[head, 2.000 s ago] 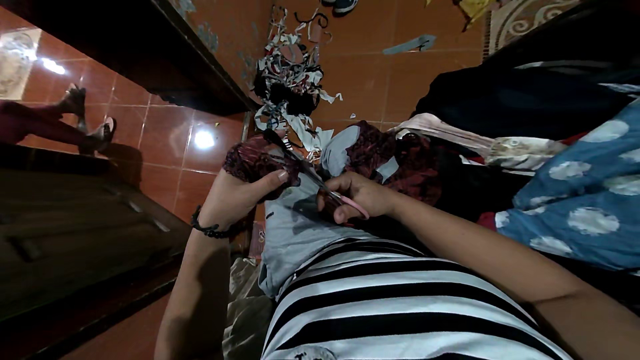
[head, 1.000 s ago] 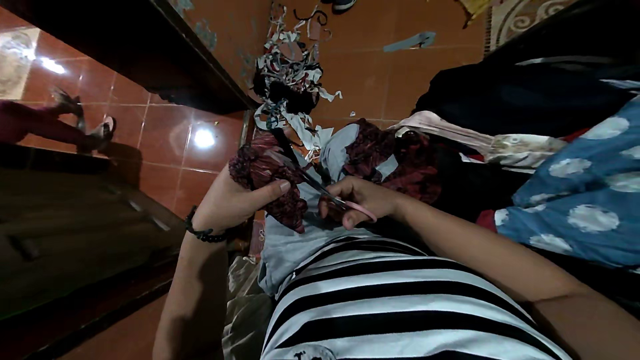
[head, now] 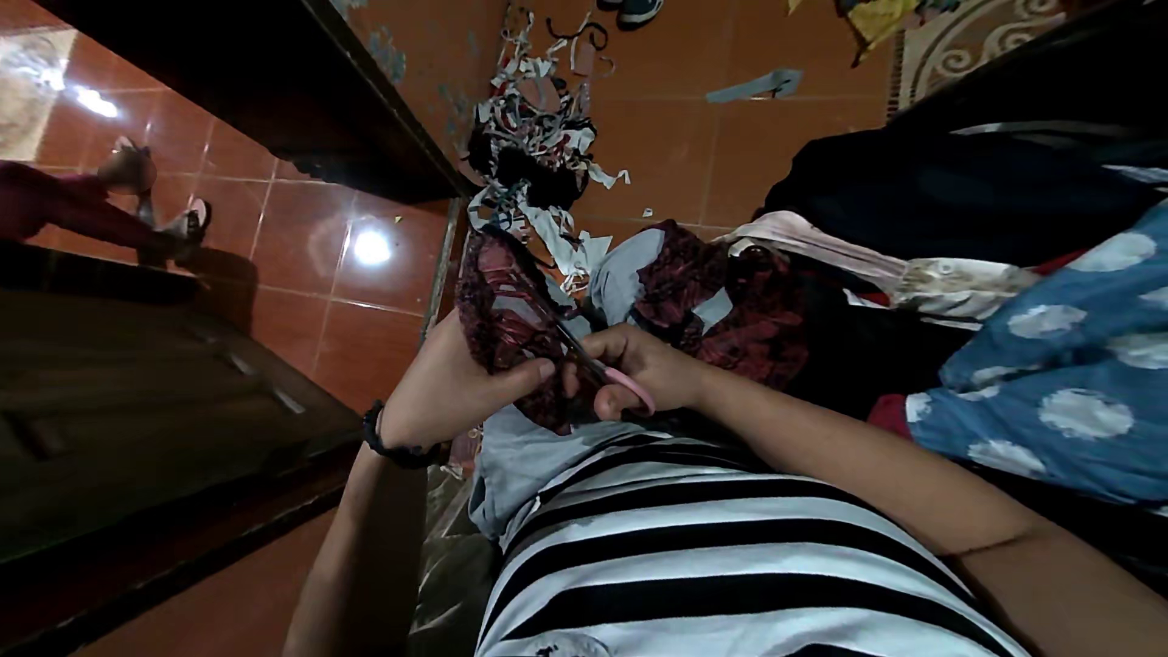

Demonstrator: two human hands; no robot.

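My left hand (head: 461, 383) grips a dark red patterned cloth (head: 506, 315) that spreads above and beside its thumb. In my right hand (head: 648, 370) is a pair of scissors (head: 630, 387) with pink handles, its blades pointing up and left against that cloth. How far the blades are parted cannot be told. More dark red patterned cloth (head: 753, 319) lies over my lap to the right of the scissors, with a small pale grey scrap (head: 713, 311) on it. Grey cloth (head: 529, 465) covers my legs under both hands.
A heap of cut fabric strips (head: 538, 137) lies on the tiled floor ahead. Dark clothes (head: 912, 196) and a blue garment with white dots (head: 1077, 365) are piled at right. A dark wooden door edge (head: 365, 91) stands at left; beyond it are a person's sandalled feet (head: 182, 228).
The cloth in my left hand has been turned and spread, now showing a shiny reddish part by the blades. My right hand stays on the scissors in nearly the same place.
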